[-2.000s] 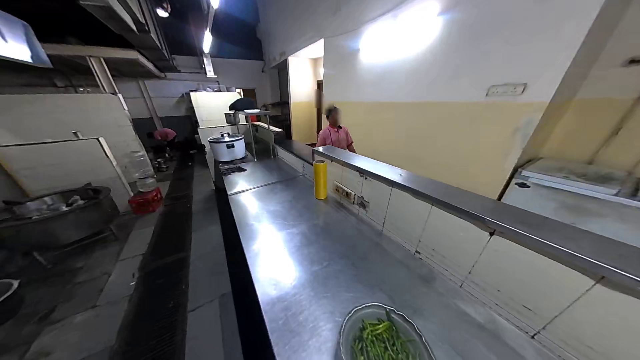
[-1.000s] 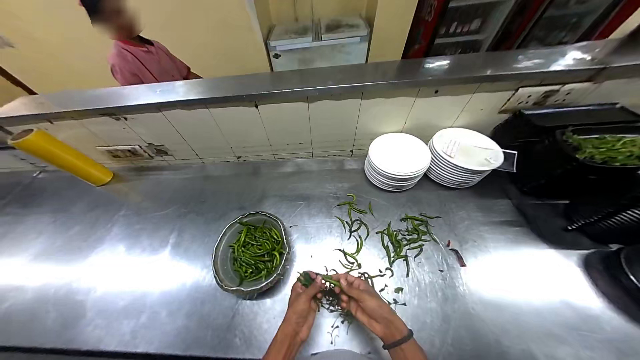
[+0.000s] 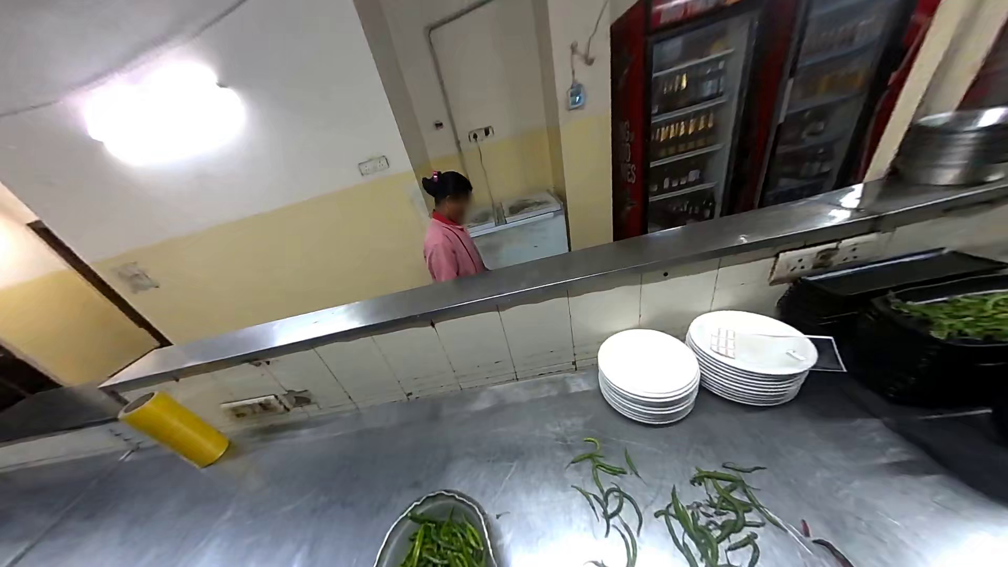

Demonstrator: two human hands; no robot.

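Neither of my hands shows in the head view now. A bowl of green chillies (image 3: 445,543) stands on the steel counter (image 3: 331,488), cut by the bottom edge of the view. To its right, loose green chillies (image 3: 713,512) lie scattered on the metal in two loose groups, with a few dark reddish pieces at their right side. Two stacks of white plates stand behind them against the tiled wall, a left stack (image 3: 647,366) and a right stack (image 3: 752,346). A paper with print lies on the right stack.
A yellow roll (image 3: 175,429) stands tilted in view at the left. A raised steel ledge (image 3: 504,276) runs behind the counter. A person in pink (image 3: 450,236) is beyond it, near a chest freezer (image 3: 524,236) and red drinks fridges (image 3: 693,118). Black containers (image 3: 913,339), one holding greens, stand at the right.
The view has swung up from the counter, and my hands, seen one second ago holding green chillies beside the bowl, are out of view. The person in pink shows farther right in the picture.
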